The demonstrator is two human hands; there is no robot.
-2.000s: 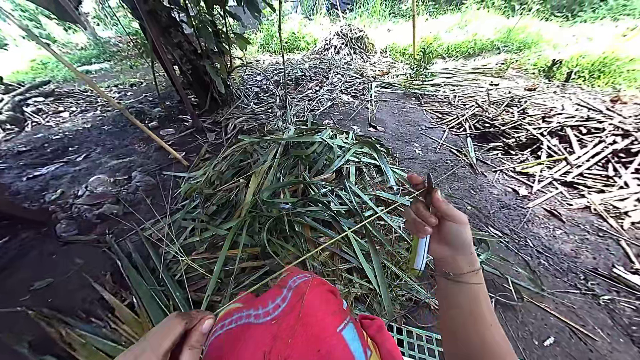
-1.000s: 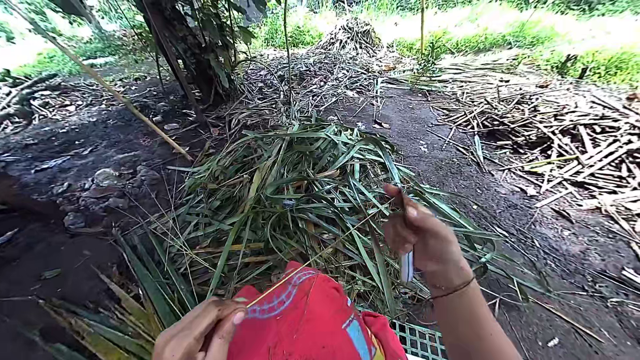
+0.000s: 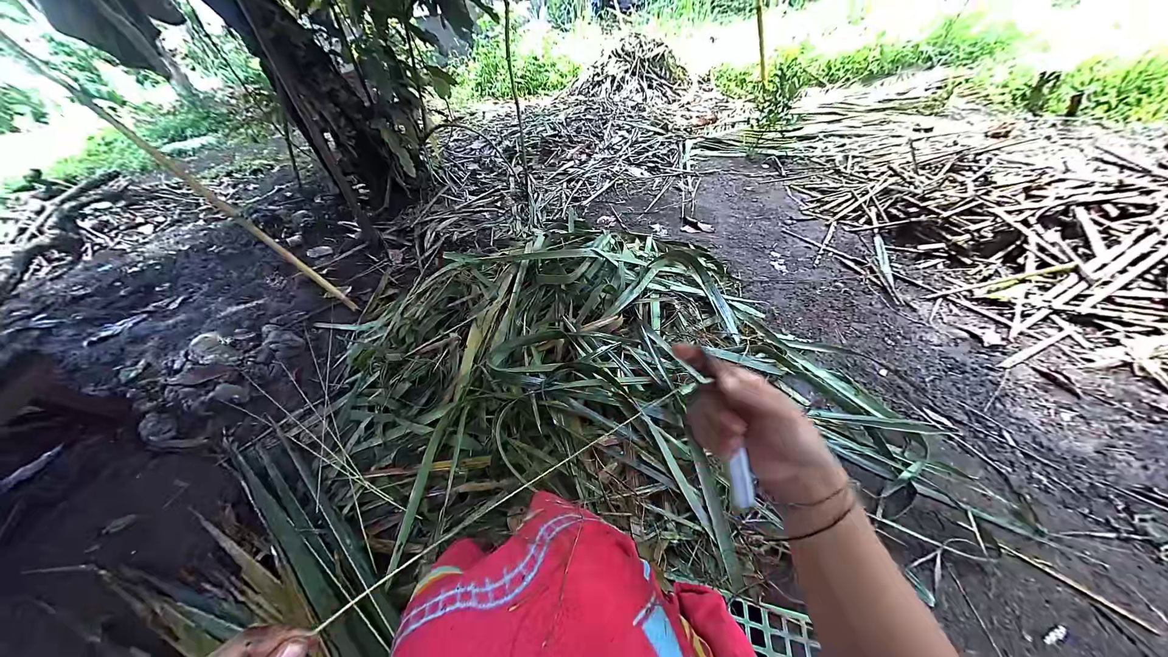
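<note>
My right hand (image 3: 753,424), blurred, is closed around a tool with a pale handle (image 3: 742,476), probably a knife; a short dark part shows by the fingertips. At the bottom edge, my left hand (image 3: 266,641) pinches the end of a thin pale palm-leaf rib (image 3: 474,502). This rib slants up and right toward my right hand, above red patterned cloth (image 3: 547,584) over my lap. Whether it touches the right hand cannot be told. A heap of green leaf strips (image 3: 584,365) lies on the ground in front of me.
Uncut palm leaflets (image 3: 310,547) and several thin ribs lie at lower left. A green plastic lattice (image 3: 776,630) shows beside the cloth. A slanting pole (image 3: 219,205) and a tree trunk (image 3: 338,109) stand at upper left. Dry stalks (image 3: 1049,246) lie piled on the right.
My left hand has moved down and left since one second ago, to the bottom edge. My right hand stays in front of me with the tool in it.
</note>
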